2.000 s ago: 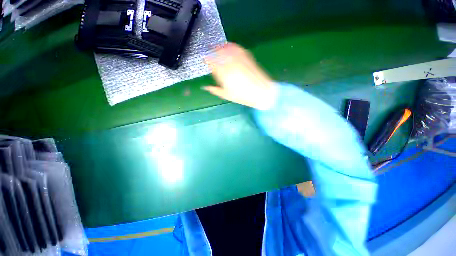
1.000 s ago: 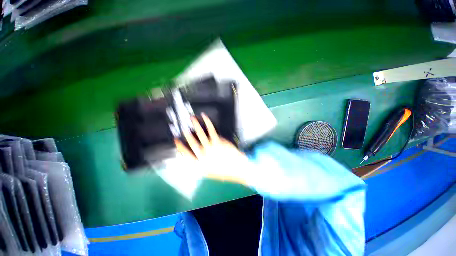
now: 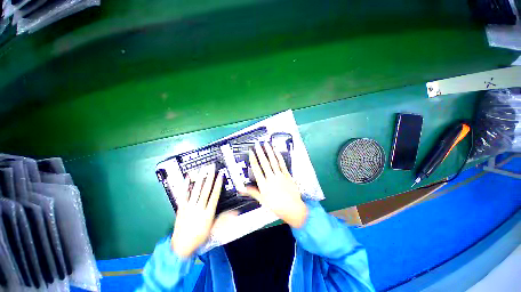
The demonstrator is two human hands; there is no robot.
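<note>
A black tray unit [image 3: 251, 138] lies flat on a whitish foam sheet [image 3: 305, 165] on the green bench strip in front of me. White bracket pieces show at its middle. My left hand [image 3: 200, 211] lies on the left part of the unit, fingers spread. My right hand [image 3: 277, 185] lies on its right part, fingers apart. Both palms face down, and neither hand is closed around anything. The hands hide parts of the unit.
To the right are a round dish of screws [image 3: 361, 160], a smartphone [image 3: 407, 141], an orange and black screwdriver [image 3: 443, 153] with a cord, and a dark plastic bag [image 3: 496, 122]. Wrapped panels [image 3: 40, 222] lean at far left. A pale strip [image 3: 474, 81] lies at right.
The tray unit and foam sheet have come from the belt onto the bench strip and now lie straighter in front of me. My left hand has come into view onto the unit.
</note>
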